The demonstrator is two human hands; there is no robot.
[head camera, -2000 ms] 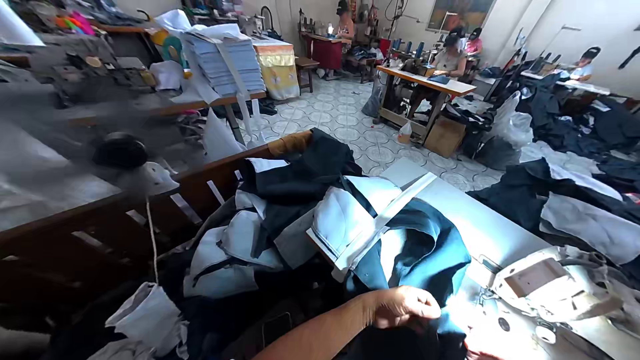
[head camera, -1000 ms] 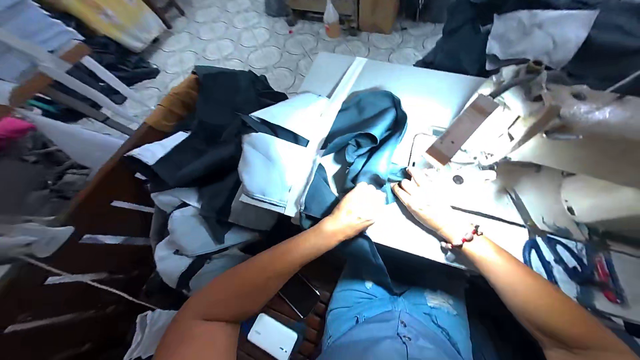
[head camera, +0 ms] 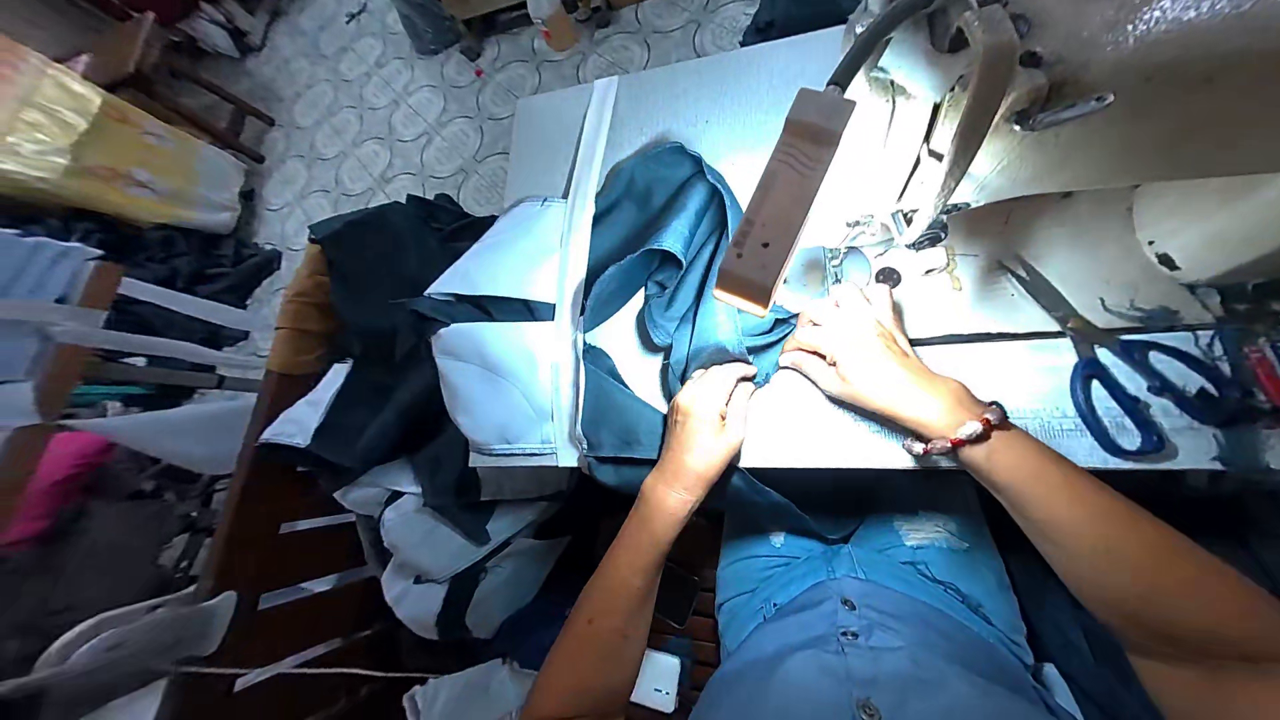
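A dark teal garment point(head camera: 665, 230) with white pocket pieces point(head camera: 500, 385) and a pale waistband strip point(head camera: 590, 200) lies on the sewing machine table. Its near edge is pinched between the fingers of my left hand point(head camera: 705, 415). My right hand point(head camera: 855, 345), with a bead bracelet at the wrist, grips the garment's right end just left of the needle area. The industrial sewing machine point(head camera: 1080, 130) stands at upper right. Over the garment hangs a lamp on a black flexible neck point(head camera: 785, 200). Blue-handled scissors point(head camera: 1110, 370) rest on the table at right.
A wooden bench point(head camera: 240, 560) piled with dark and white cloth pieces point(head camera: 430, 560) adjoins the table's left side. A white phone-like device point(head camera: 656, 680) lies near my lap. At far left stand a cloth-covered table point(head camera: 110, 150) and stacked fabric point(head camera: 35, 310).
The view has swung down onto the table. Two seconds ago only one hand showed, over the garment; now both hands are on it. Since one second ago both hands stay on its edge.
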